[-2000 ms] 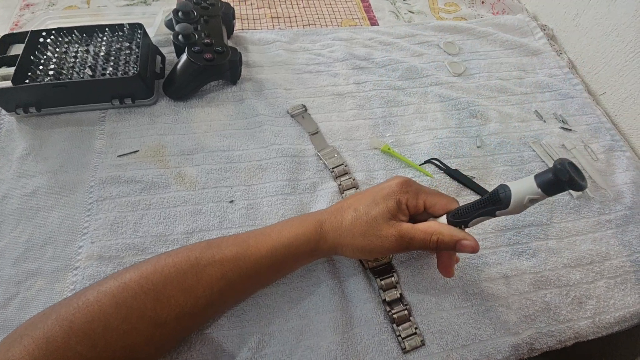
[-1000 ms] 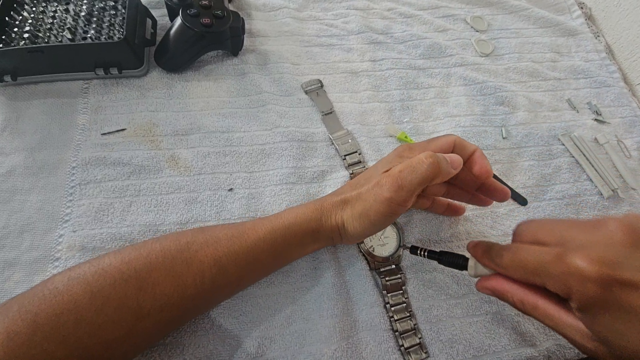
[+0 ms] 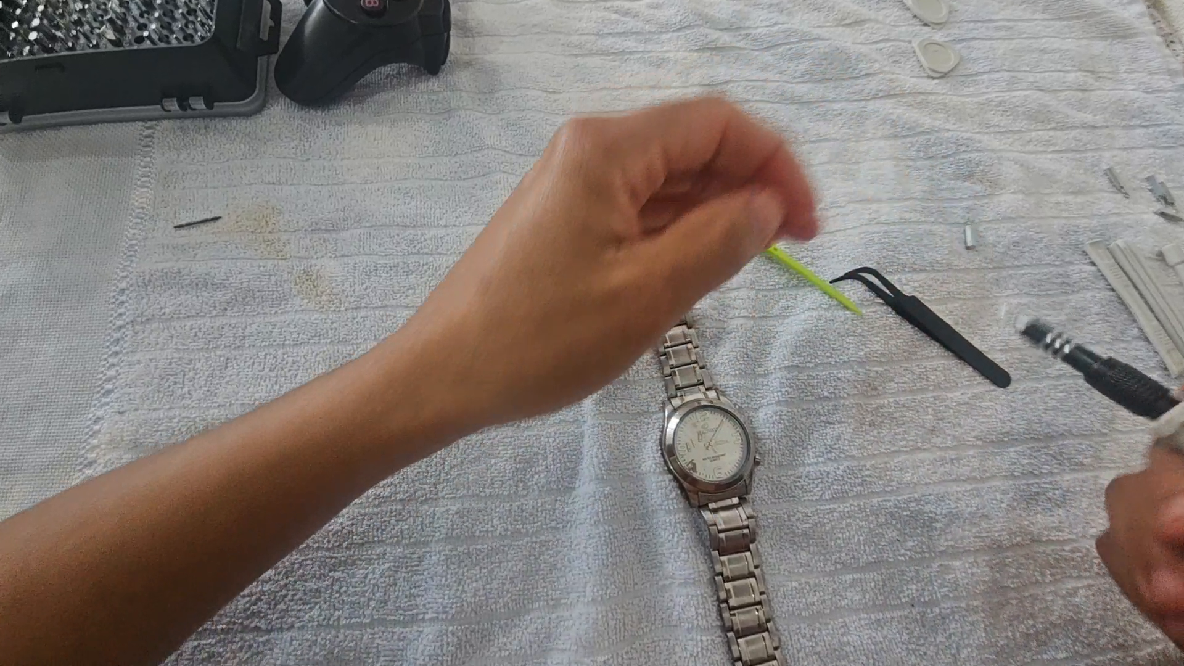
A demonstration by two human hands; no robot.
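Note:
My left hand (image 3: 610, 250), blurred, is above the watch's upper strap with curled fingers; whether they hold anything is hidden. A lime-green plastic stick (image 3: 819, 282) comes out from beneath its fingertips. Below the hand lies a metal wristwatch (image 3: 712, 446), face up, its link bracelet stretched out on the towel. At the right edge my right hand (image 3: 1147, 546) grips a precision screwdriver (image 3: 1115, 375), its black and silver front end pointing up and left, off the cloth. Black curved tweezers (image 3: 934, 333) lie between the green stick and the screwdriver.
A black case of metal driver bits (image 3: 120, 83) and a black game controller (image 3: 365, 46) are at the top left. A small dark bit (image 3: 197, 222) lies on the white towel (image 3: 370, 536). Pale discs (image 3: 936, 57), small metal pieces (image 3: 969, 236) and pale strips (image 3: 1142, 301) lie right.
The screwdriver passed from my left hand to my right. Since one second ago, my right hand has drawn it away from the watch, and my left hand has moved up off the watch case.

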